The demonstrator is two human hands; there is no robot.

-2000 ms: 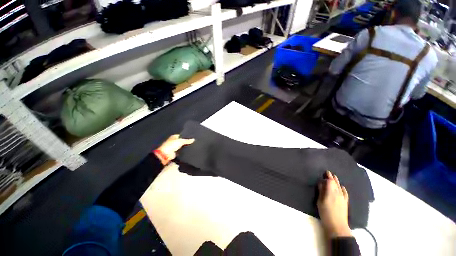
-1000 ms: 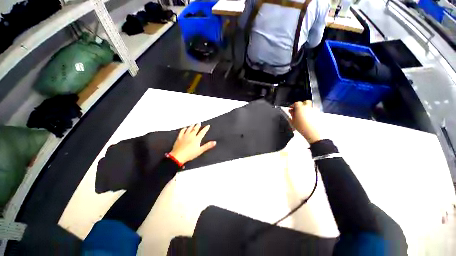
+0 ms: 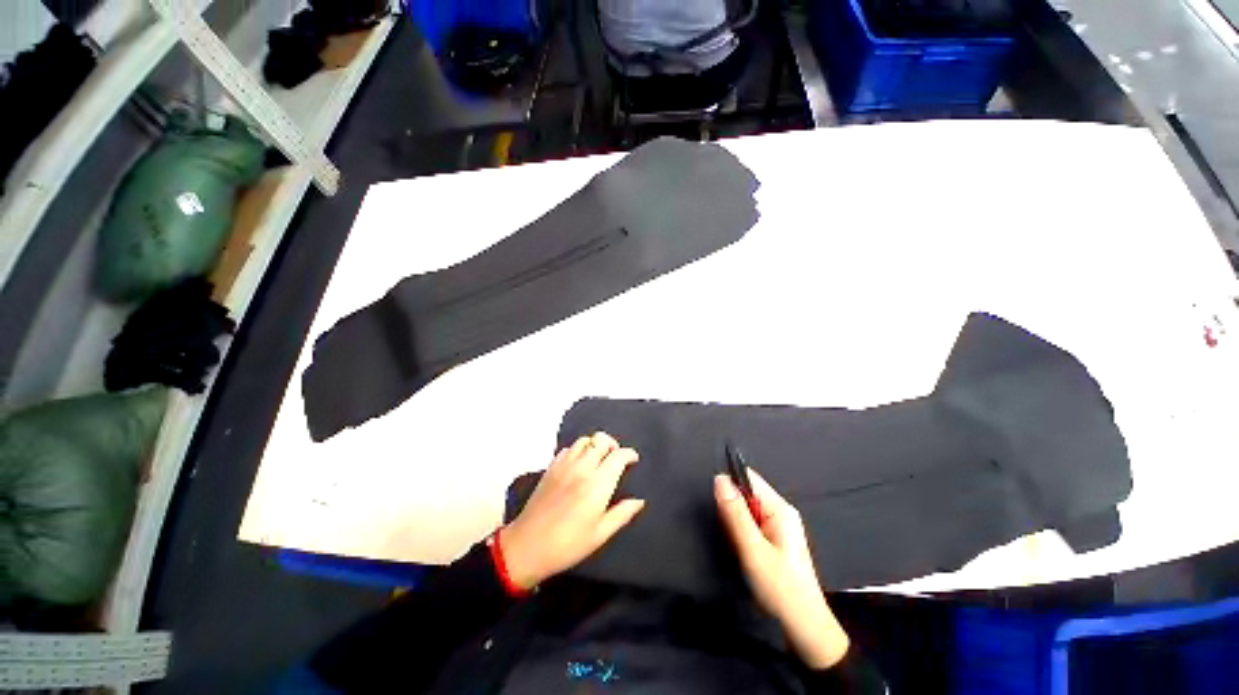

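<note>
A large black garment panel lies along the table's near edge, flared at its right end, with a thin dark seam or slit line along its middle. My left hand rests on its left end, fingers spread and empty. My right hand holds small thread snips with dark tips and a bit of red at the grip, over the panel's middle. A second black panel lies flat further back on the left, with a similar line along it. No hand touches it.
The white table carries both panels. A seated person is beyond it, beside a blue crate. Shelves with green sacks stand at left. Another blue crate is at the near right edge.
Both hands have left the first panel, now lying at the back left. They have come to another panel at the near edge. The view has tilted down.
</note>
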